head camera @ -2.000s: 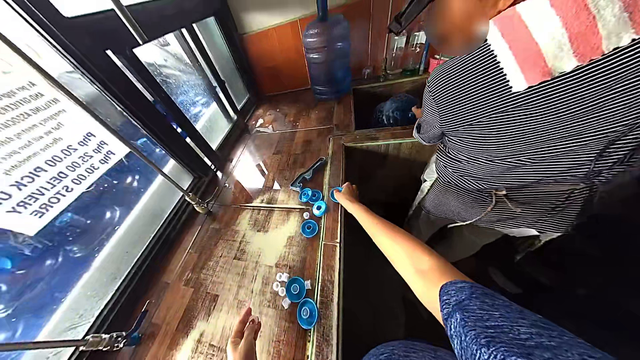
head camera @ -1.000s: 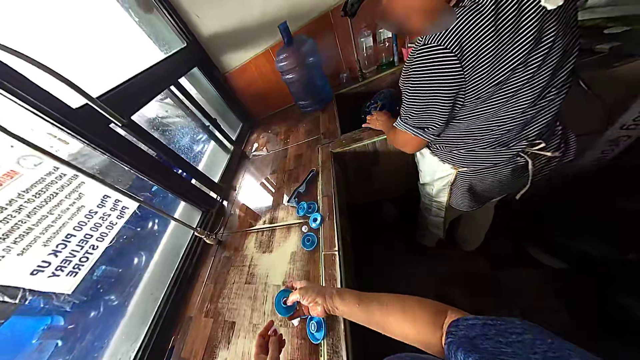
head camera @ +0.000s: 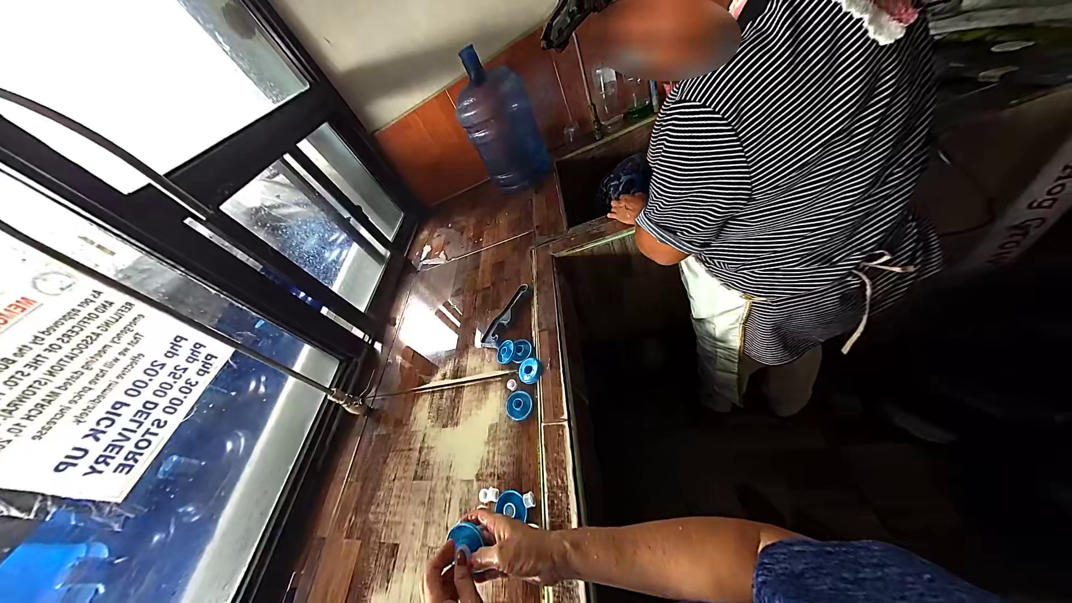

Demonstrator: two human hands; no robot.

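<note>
Near the bottom of the head view, my right hand (head camera: 523, 548) grips a blue plastic bottle cap (head camera: 466, 537) over the worn wooden counter. My left hand (head camera: 448, 576) meets it from the left, fingertips against the cap, with a small white piece between them. Just beyond my right hand lies another blue cap (head camera: 511, 505), with small white plugs (head camera: 488, 496) beside it. Farther along the counter several blue caps (head camera: 518, 405) sit in a cluster near the edge, one small white plug (head camera: 512, 384) among them. A dark handled tool (head camera: 507, 316) lies behind that cluster.
A large blue water bottle (head camera: 502, 126) stands at the counter's far end. A person in a striped shirt (head camera: 779, 167) stands at the right, one hand at a sunken basin. Metal-framed windows (head camera: 276, 352) with a printed sign (head camera: 100, 377) line the left. Dark recesses lie beyond the counter edge (head camera: 557, 469).
Two seconds ago my right hand was at the far caps; it has come back to the near ones and now holds a cap against my left hand. The view has shifted.
</note>
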